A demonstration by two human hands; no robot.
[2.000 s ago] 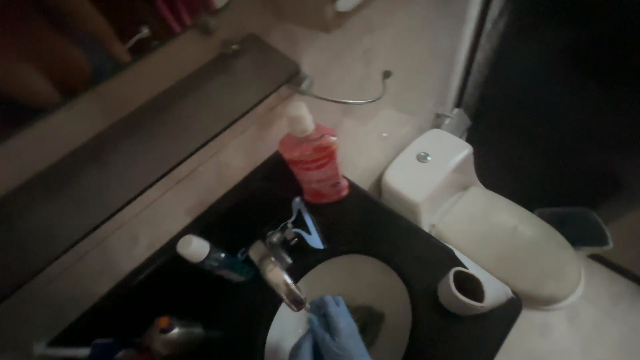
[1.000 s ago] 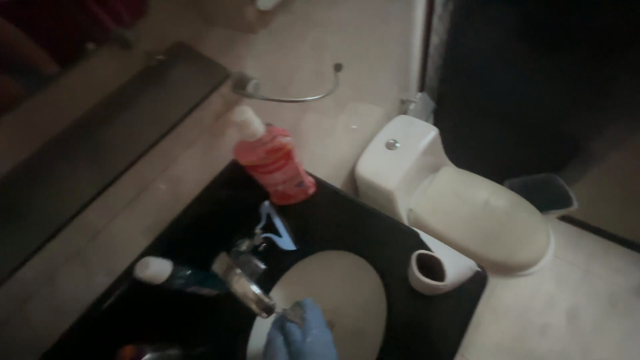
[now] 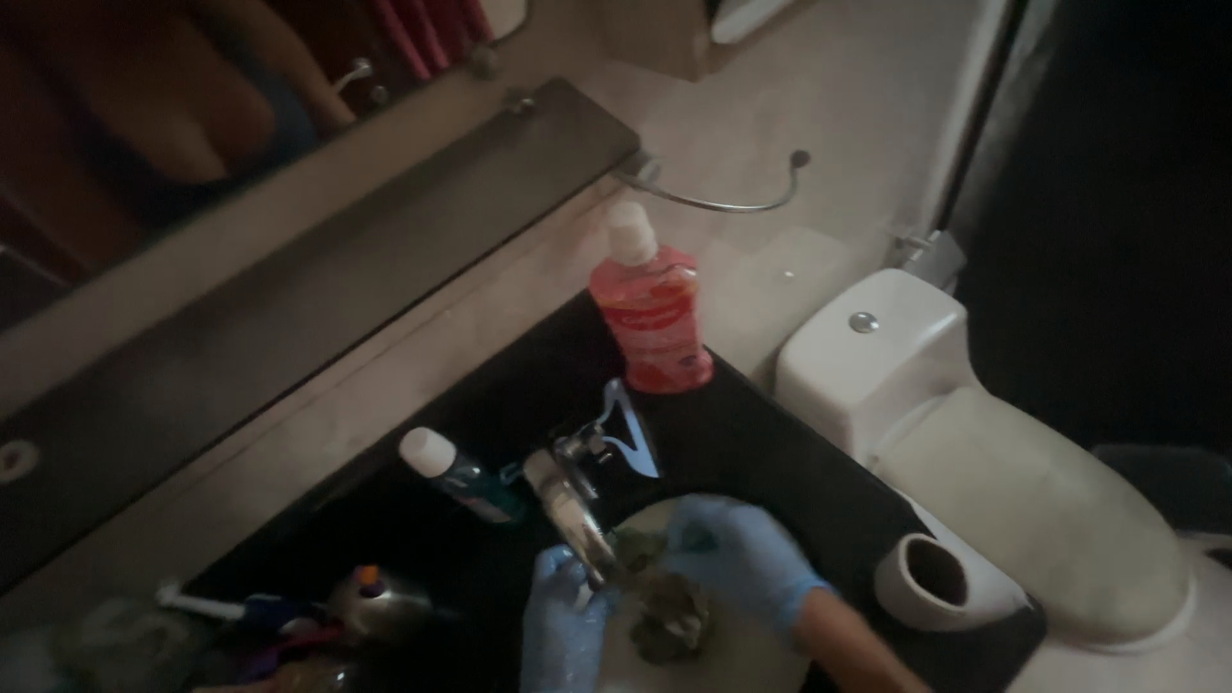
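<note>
Both hands wear blue gloves over a pale round sink basin (image 3: 741, 654) set in a black counter. My left hand (image 3: 566, 616) is at the basin's left edge beside the spout of the chrome faucet (image 3: 576, 520), with a small pale thing at its fingertips that is too blurred to name. My right hand (image 3: 736, 549) is over the basin, blurred, its fingers near a green, scrubber-like thing (image 3: 640, 547). Whether it grips that is unclear. A dark greyish mass (image 3: 669, 621) lies lower in the basin between the hands.
Behind the faucet stand a red liquid bottle (image 3: 659, 327), a light blue plastic piece (image 3: 630, 433) and a white-capped teal bottle (image 3: 472, 481). An electric toothbrush (image 3: 226, 606) lies left. A white cup-shaped holder (image 3: 919, 582) sits right, near the toilet (image 3: 1020, 500). A shelf (image 3: 318, 298) runs below the mirror.
The hands were close together by the spout; now they are apart, my right hand to the right over the basin. The green thing and more of the dark mass now show.
</note>
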